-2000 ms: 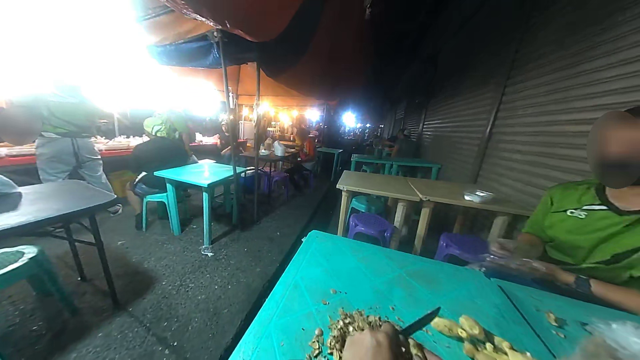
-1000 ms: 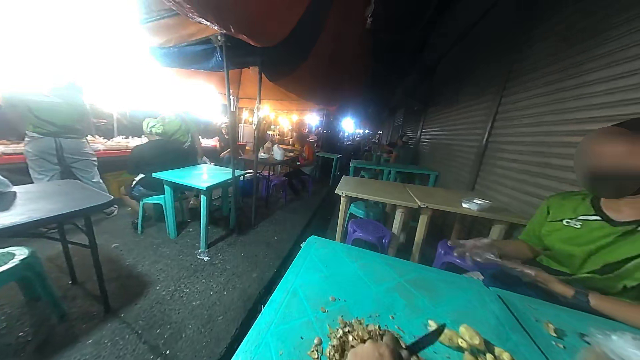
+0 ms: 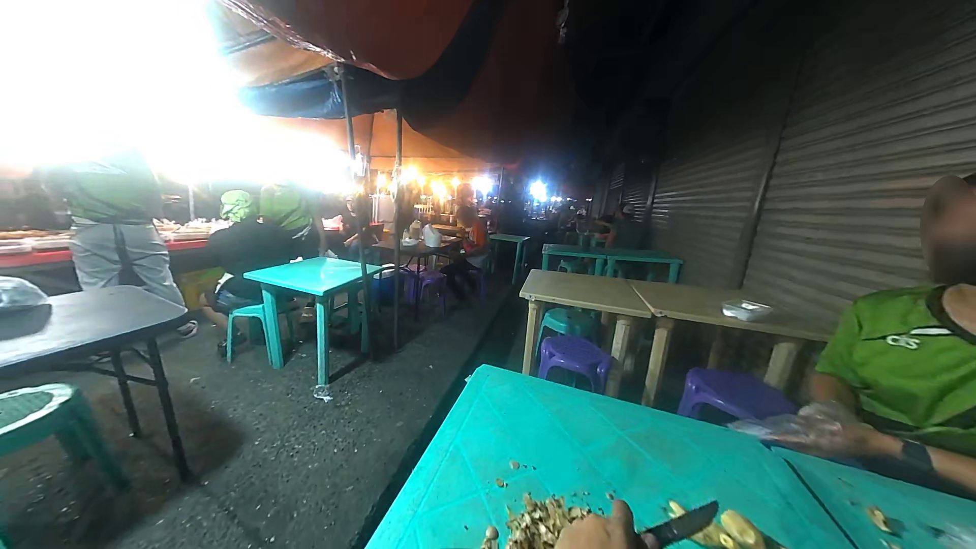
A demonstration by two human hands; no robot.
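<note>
My left hand is cut off by the bottom edge of the view, a finger or thumb raised on its right side, beside a pile of small chopped pale-brown pieces. Just to its right, a knife with a dark blade points up and right; its handle is mostly hidden. A bit of skin, perhaps my right hand, shows at the blade's base. Which hand holds the knife cannot be told. Yellowish peeled pieces, perhaps ginger, lie on the turquoise table behind and right of the blade.
Across the table at right, a person in a green shirt has hands in clear plastic. Beyond stand tan tables, purple stools and a turquoise table. A dark folding table is at left; people stand and sit near a lit stall.
My left hand and the knife sit slightly lower in the view than two seconds ago. The other person's plastic-covered hands have shifted.
</note>
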